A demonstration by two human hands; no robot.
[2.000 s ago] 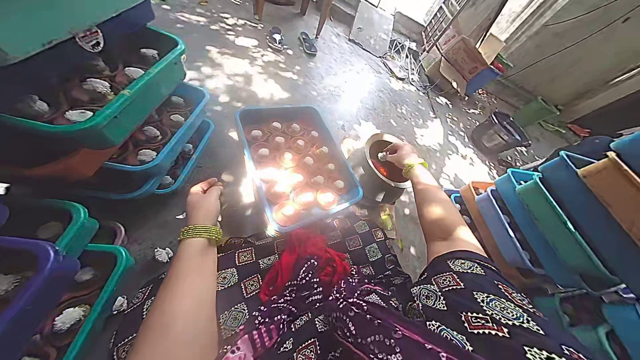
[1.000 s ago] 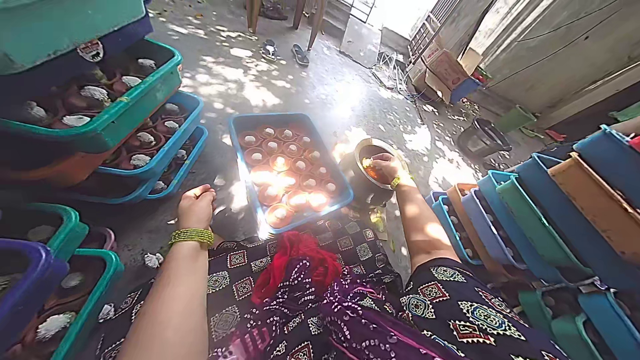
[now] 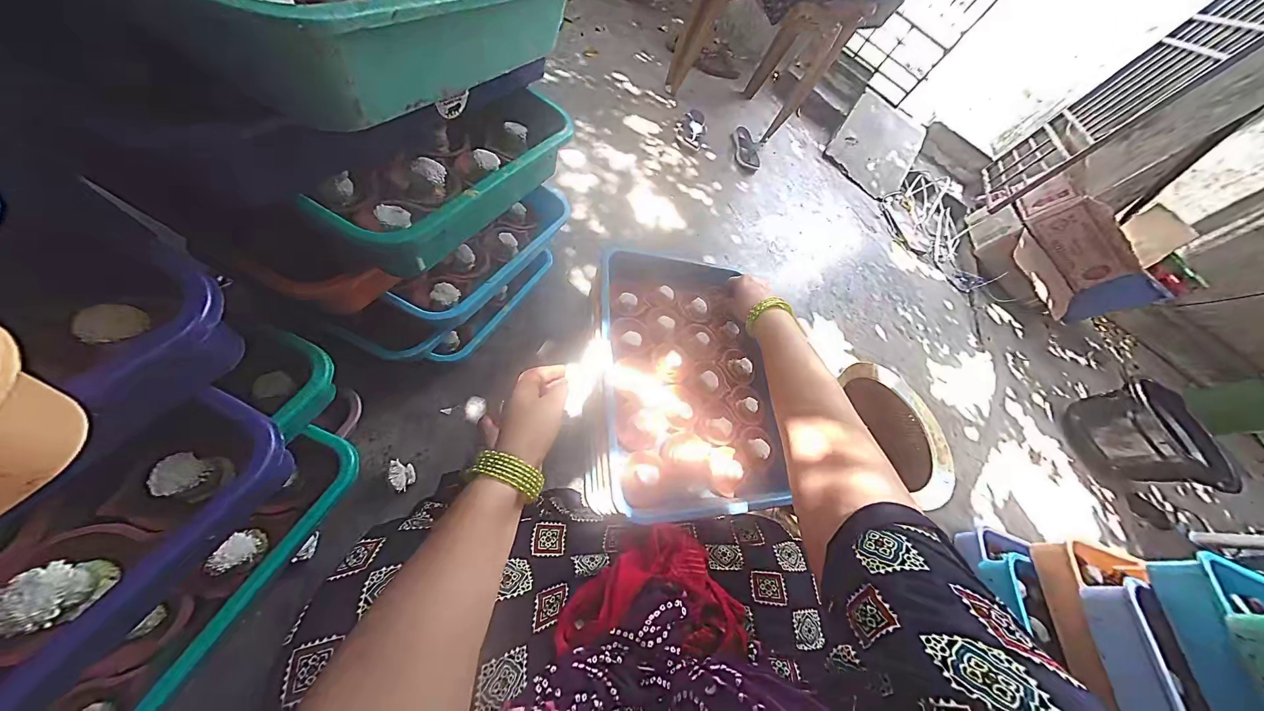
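A blue plastic tray [image 3: 681,515] lies in front of my lap, holding rows of small reddish-brown cups [image 3: 703,338] with white tops; bright glare washes out its left part. My right hand [image 3: 749,294] is at the tray's far right corner, over the rim; its fingertips are partly hidden. Just left of the tray is my left hand [image 3: 534,403], fingers curled, with nothing clearly seen in it; glare hides whether it touches the rim. Right of my right forearm stands a round container [image 3: 894,434] with a pale rim and brownish inside.
Stacked trays of similar white-topped cups rise at the left, in green [image 3: 449,222], blue [image 3: 494,293] and purple [image 3: 148,583]. More coloured trays [image 3: 1071,592] stand at lower right. Beyond are a black tub [image 3: 1150,434], a cardboard box [image 3: 1081,242], slippers [image 3: 746,148] and chair legs [image 3: 785,59].
My right hand has left the round container and moved left to the tray's far right corner. My left hand stays on the tray's left side.
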